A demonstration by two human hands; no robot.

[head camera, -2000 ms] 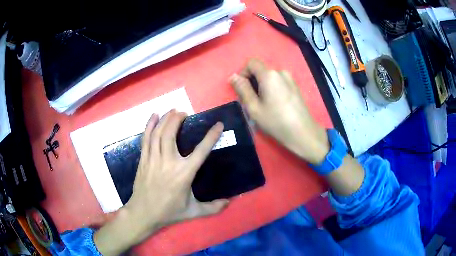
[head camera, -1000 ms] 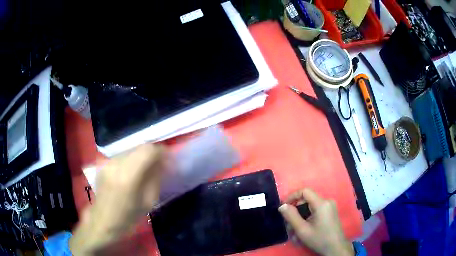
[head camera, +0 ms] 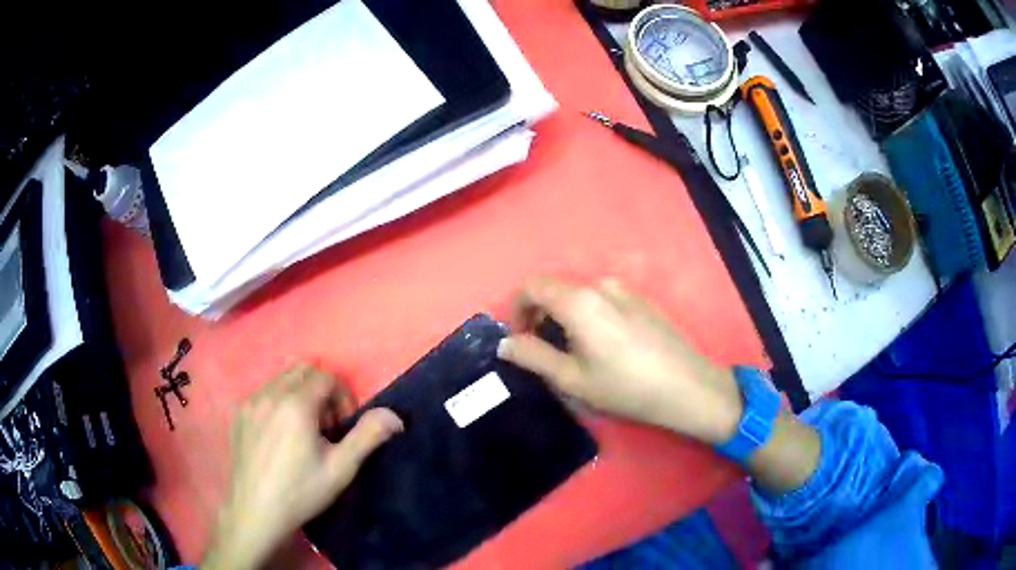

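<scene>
The black tablet (head camera: 479, 479) lies turned at an angle at the front of the red mat, with a white label (head camera: 478, 400) on its upper face. Its lower left part is cut off by the frame edge. My left hand (head camera: 292, 451) is at its upper left edge, thumb on the edge and fingers curled. My right hand (head camera: 624, 354) is at its top corner, thumb near the corner and fingers bent around a small dark thing (head camera: 552, 331), mostly hidden.
White sheets (head camera: 290, 134) lie on stacked black panels at the back left. Small dark parts (head camera: 174, 384) and a white bottle (head camera: 120, 195) are at left. Tweezers (head camera: 641, 136), tape rolls (head camera: 682, 56), an orange screwdriver (head camera: 785, 156) and a screw dish (head camera: 875, 228) are at right.
The white sheet has moved from beside the tablet onto the black panels. The tablet has turned on the mat. My left hand has let go of the sheet and come to the tablet's edge.
</scene>
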